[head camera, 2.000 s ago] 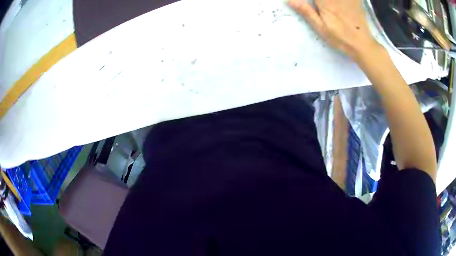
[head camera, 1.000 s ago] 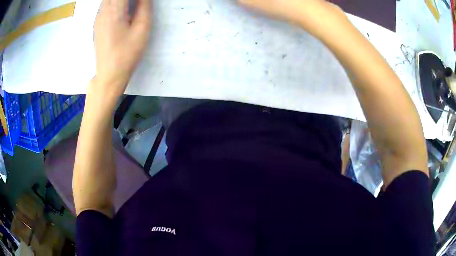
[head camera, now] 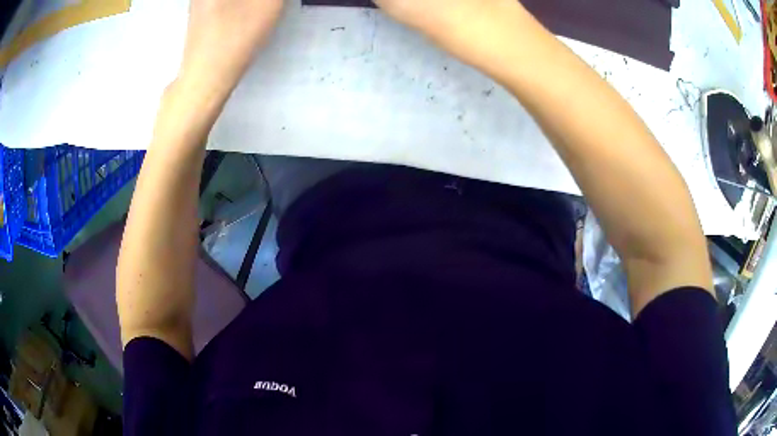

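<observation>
A dark brown-purple fabric piece lies on the white table cover at the top of the view, right of centre. A narrow part of it shows between my two forearms. My left hand is at the top edge, left of centre, with its fingers cut off. My right hand is at the top edge near the middle, partly over the fabric, its fingers also out of the picture. What either hand holds is hidden.
A yellow-tan card strip lies at the upper left, another at the upper right. A steam iron sits at the right edge. Blue crates and a mauve seat are below the table at left.
Since a second ago both hands have moved further up, past the top edge. The fabric now reaches further left, between my forearms. Earlier, my left hand was out of view.
</observation>
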